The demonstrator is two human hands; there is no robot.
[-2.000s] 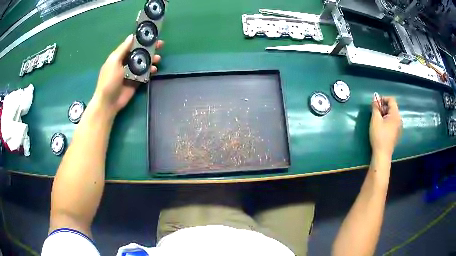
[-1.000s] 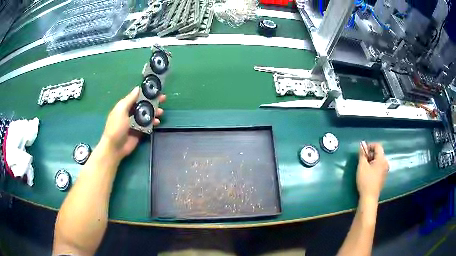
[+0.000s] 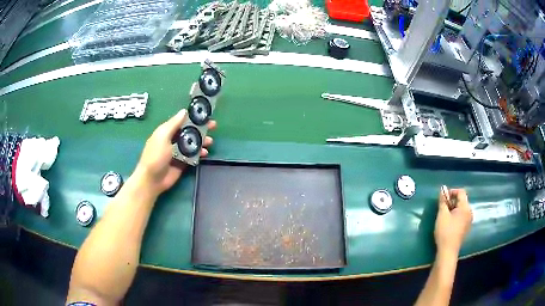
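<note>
My left hand (image 3: 162, 152) is shut on a three-position holder (image 3: 186, 156) and holds it tilted above the back left corner of the black scrap tray (image 3: 269, 168). Three black round units show on the holder's face, one of them nearest my fingers (image 3: 189, 140). My right hand (image 3: 452, 215) is at the right of the bench, its fingers closed around a small slim silver piece (image 3: 444, 192), perhaps tweezers. Thin copper-coloured wire offcuts (image 3: 287, 239) lie scattered in the tray.
Loose round units lie right of the tray (image 3: 380, 201) and at the left (image 3: 111, 183). A holder (image 3: 115, 107) lies back left, a white cloth (image 3: 33, 170) far left. Stacked holders (image 3: 242, 27), clear trays (image 3: 122, 27) and a red box (image 3: 348, 8) are behind. The machine (image 3: 472, 146) stands right.
The view has shifted, showing more of the bench's back. The holder at the machine has moved right, further in between its arms. My hands keep their grips.
</note>
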